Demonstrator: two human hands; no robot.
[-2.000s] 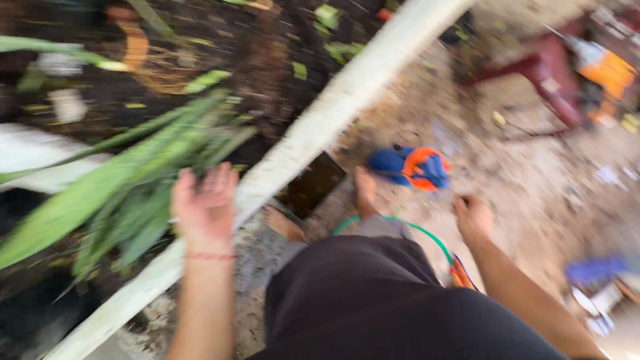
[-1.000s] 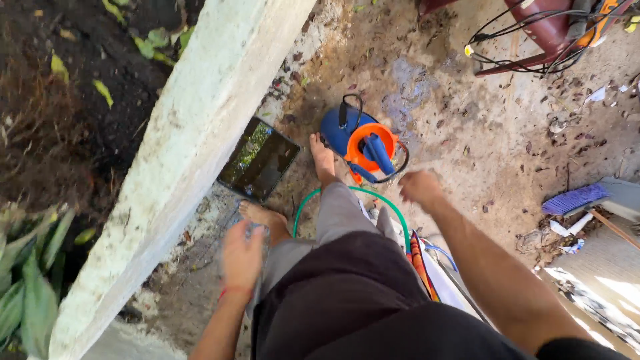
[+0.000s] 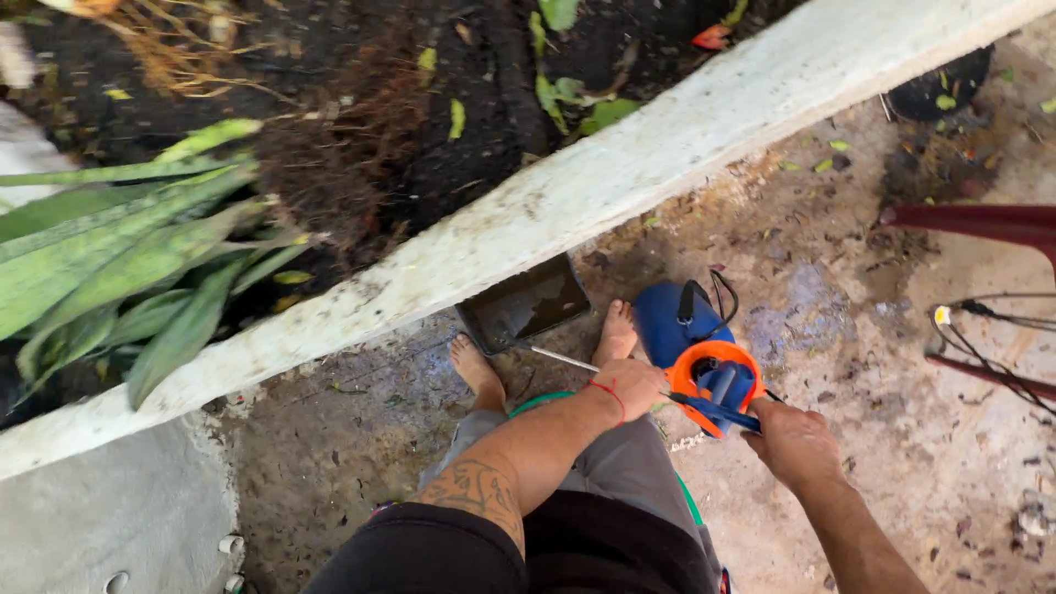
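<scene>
A blue pressure sprayer [image 3: 672, 318] with an orange funnel-shaped top [image 3: 681, 371] and black strap lies on the ground beside my right foot. My left hand [image 3: 631, 388] is closed around a thin spray wand [image 3: 565, 356], whose far end reaches over a dark rectangular tray [image 3: 536, 304] holding murky liquid. The wand's blue handle [image 3: 714, 410] crosses over the orange top. At the handle's end my right hand [image 3: 796, 441] has its fingers curled against it; a short black piece, perhaps the hose, shows by those fingers. How firmly the right hand grips is partly hidden.
A low whitewashed wall [image 3: 495, 223] runs diagonally beside a soil bed with uprooted roots [image 3: 355, 140] and long-leaved plants [image 3: 157, 256]. A green hose [image 3: 540, 400] passes around my legs. Dark red chair parts [image 3: 982, 224] and black cables [image 3: 990, 351] are at the right.
My left hand has moved right across my legs and now holds the wand. My right hand has come to the blue handle. The view has turned toward the soil bed since one second ago.
</scene>
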